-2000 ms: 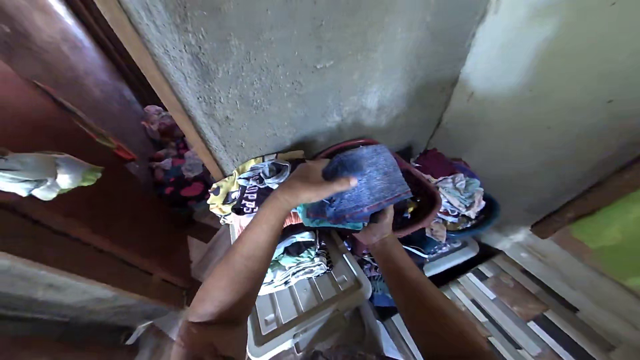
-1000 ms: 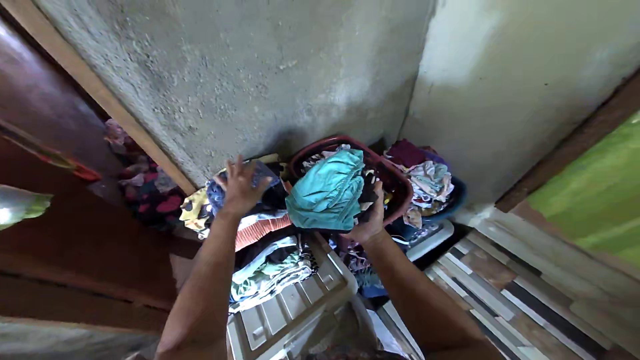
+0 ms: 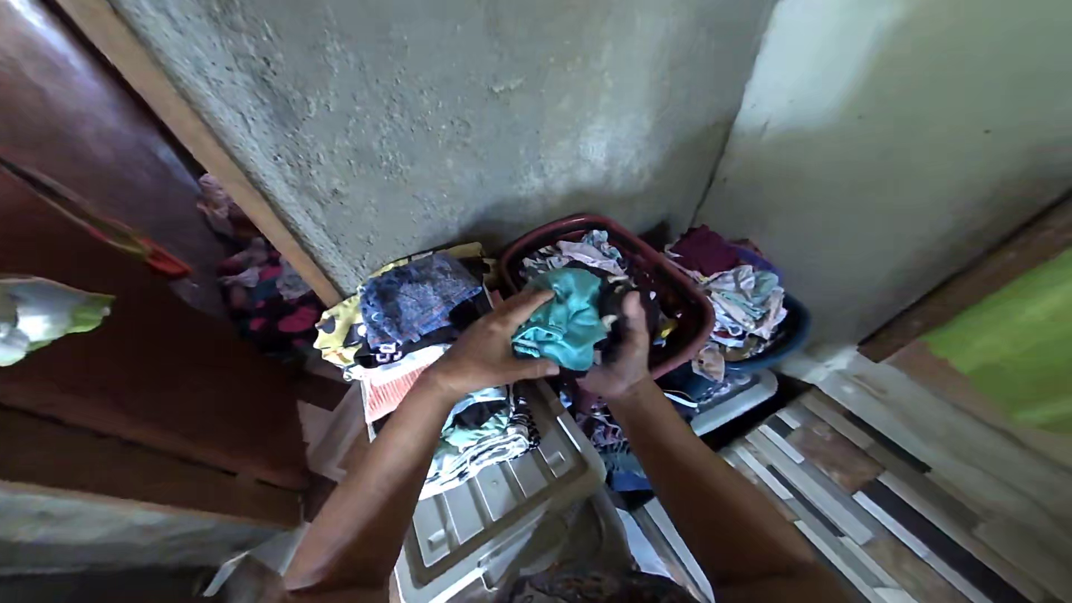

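Note:
Between my two hands is a bunched teal satin-like cloth [image 3: 566,322]. My left hand [image 3: 494,342] grips its left side with fingers and thumb. My right hand [image 3: 624,352] holds its right side together with a dark cloth [image 3: 621,306]. Both are over the near-left part of a dark red plastic basin [image 3: 699,314] with loose clothes inside. Left of my left hand, a folded blue denim-like garment [image 3: 419,297] lies on a stack of clothes beside a yellow patterned cloth [image 3: 338,331]. Nearer, folded striped clothes [image 3: 494,448] rest on a grey plastic bin lid [image 3: 469,511].
A blue basin [image 3: 796,327] heaped with clothes [image 3: 745,301] stands right of the red one. Behind them rises a rough concrete wall [image 3: 469,117]. Wood-patterned flooring [image 3: 846,494] lies at the lower right. More clothes [image 3: 268,293] sit beyond a wooden post [image 3: 209,151] at left.
The folded blue denim-like garment, in my hands two seconds ago, now lies on the left stack. My left hand has come back from there to the teal cloth, which looks more tightly bunched.

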